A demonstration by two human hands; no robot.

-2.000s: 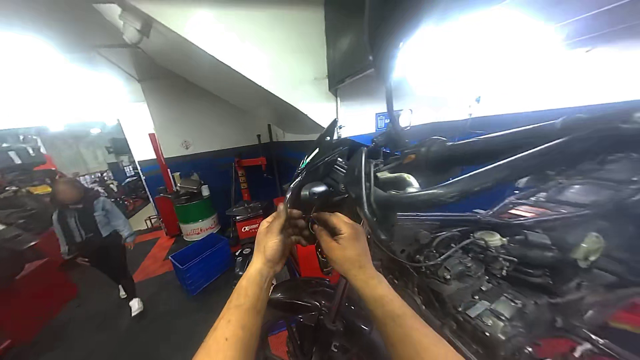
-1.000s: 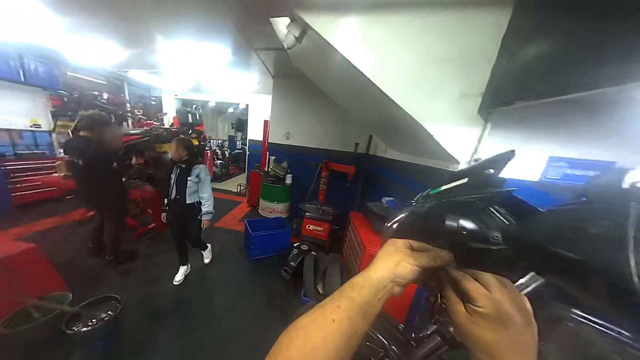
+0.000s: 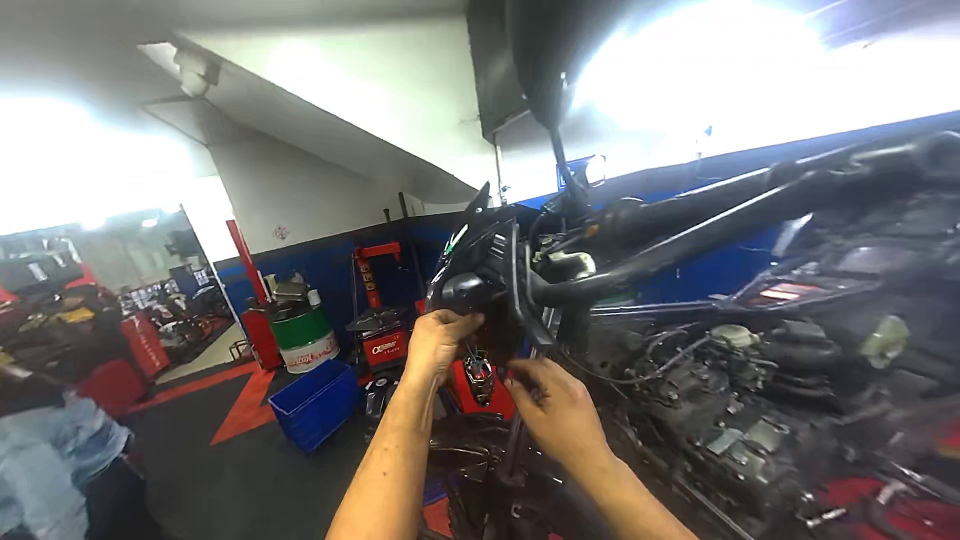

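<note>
A motorcycle with its engine [image 3: 750,427] exposed fills the right side, its black handlebar [image 3: 675,247] crossing above. My left hand [image 3: 442,341] is at the lower edge of the dark front fairing [image 3: 465,289], thumb and fingers close together; whether it pinches something there is hidden. My right hand [image 3: 555,397] is lower and to the right, beside the fork area below the fairing, its fingers bent; what they touch is unclear. Between the hands hangs a small bunch of wires and connectors [image 3: 478,371]. Below them lies the dark front fender [image 3: 469,435].
A blue plastic bin [image 3: 315,405] stands on the floor at left, near a green and white drum [image 3: 304,337] and a red machine [image 3: 386,346]. A person in a light denim jacket [image 3: 56,457] is at the lower left edge. A mirror [image 3: 536,60] rises above the handlebar.
My hands, close together one second ago, are now apart, with wires visible between them. The person in denim is now nearer, at the left edge. The view has swung right.
</note>
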